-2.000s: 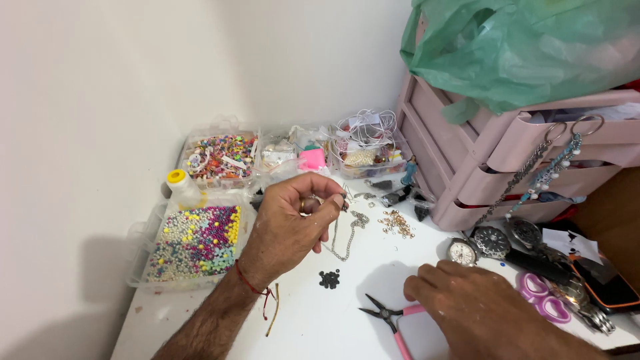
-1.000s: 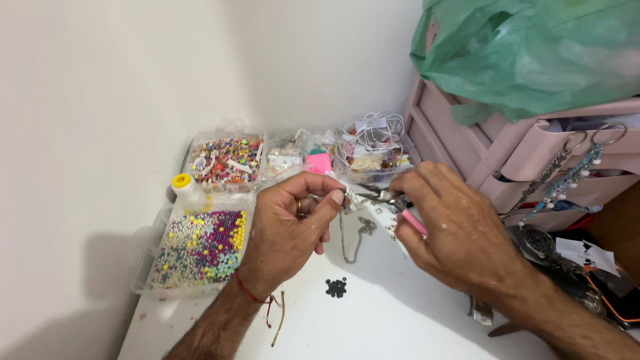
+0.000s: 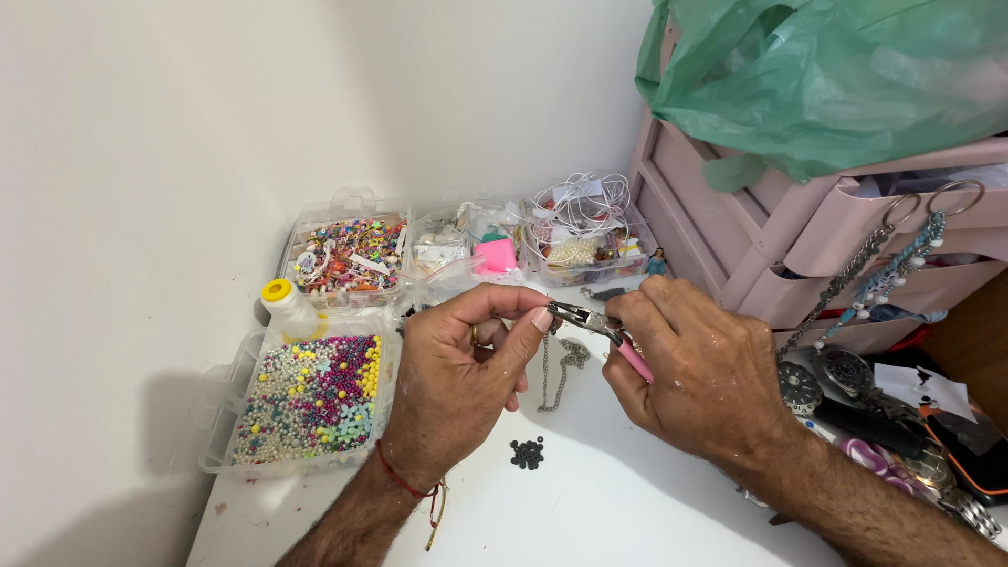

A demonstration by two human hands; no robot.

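Note:
My left hand (image 3: 465,370) pinches a small dark metal piece between thumb and index finger; its exact kind is too small to tell. My right hand (image 3: 697,362) grips pink-handled pliers (image 3: 587,317), whose jaw tips meet that piece at my left fingertips. A thin silver-coloured chain (image 3: 564,376) hangs below my left fingertips and lies in a loop on the white table. Nearer to me lies a small pile of black disc beads (image 3: 527,453). A red cord bracelet (image 3: 402,475) is on my left wrist.
Clear plastic boxes of beads (image 3: 311,402) stand at left and back, with a thread spool (image 3: 290,307) between. At right are a pink drawer unit (image 3: 709,213) under a green plastic bag (image 3: 827,79), hanging beaded chains (image 3: 890,283) and wristwatches (image 3: 799,386).
My right hand has picked up the pliers, which lay on the table two seconds ago, and brought them to my left fingertips. My left hand has stayed pinched at about the same place.

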